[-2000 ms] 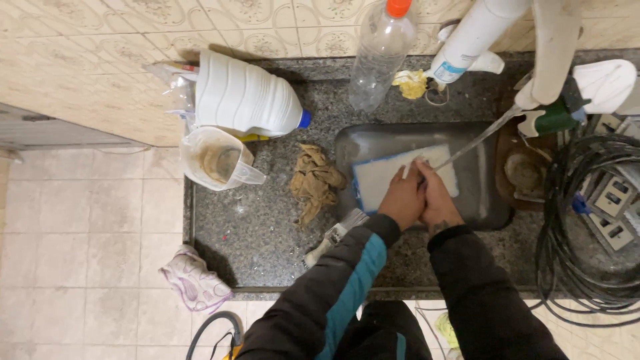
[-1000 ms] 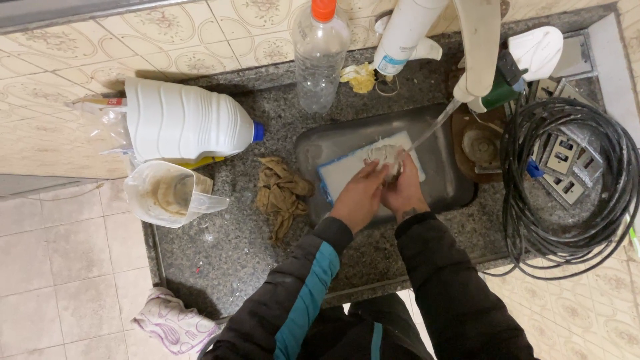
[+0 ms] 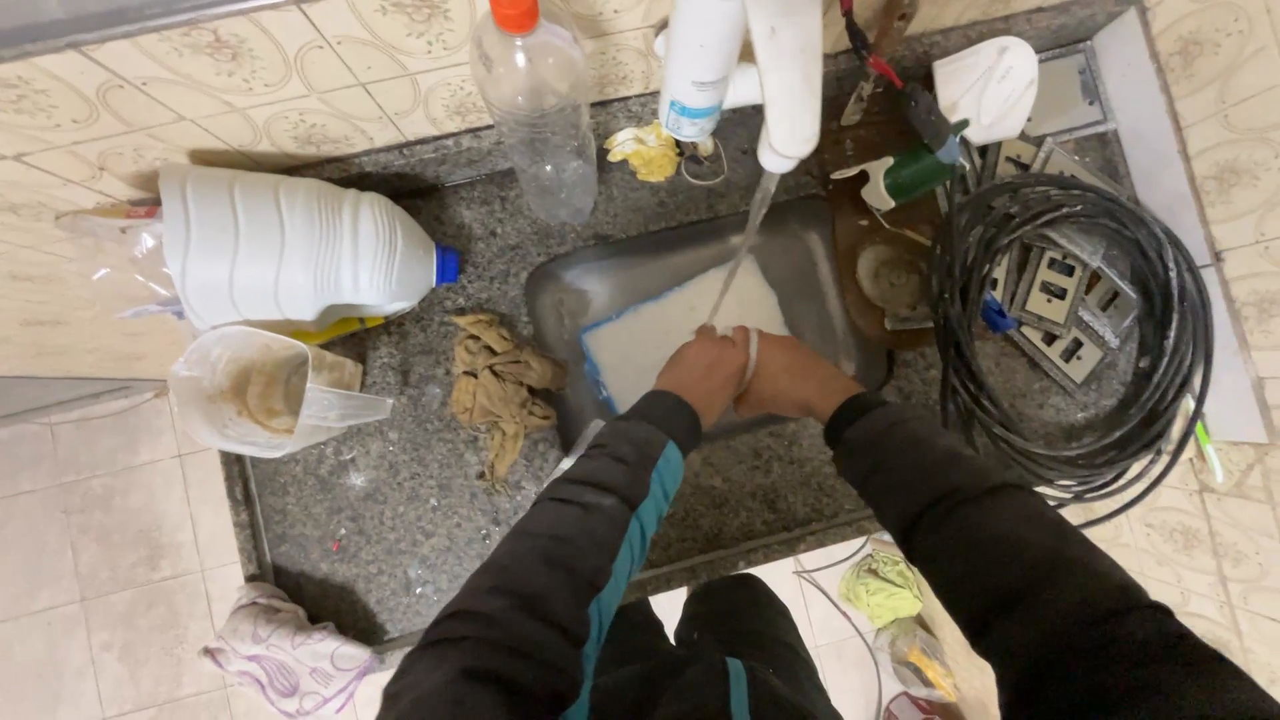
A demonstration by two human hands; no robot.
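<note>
Water runs from the white faucet (image 3: 785,90) over a metal sink basin (image 3: 690,240). A flat white piece with a blue edge (image 3: 660,330) lies in the basin. My left hand (image 3: 700,372) and my right hand (image 3: 790,375) are pressed together at the lower end of the stream, above the white piece. A pale strip, possibly cloth or foam, shows between them; which hand grips it is hidden. Left of the basin, a crumpled brown cloth (image 3: 500,385) lies on the granite counter (image 3: 400,520).
A white jug with a blue cap (image 3: 300,245), a plastic measuring jug (image 3: 245,390) and a clear bottle (image 3: 540,110) stand or lie around the basin's left and back. To the right are a coiled black cable (image 3: 950,330), outlet plates (image 3: 1055,285) and a green-handled tool (image 3: 905,178).
My hands have drawn closely together under the stream. The pale material, visible over my fingers a second ago, is now mostly hidden between them.
</note>
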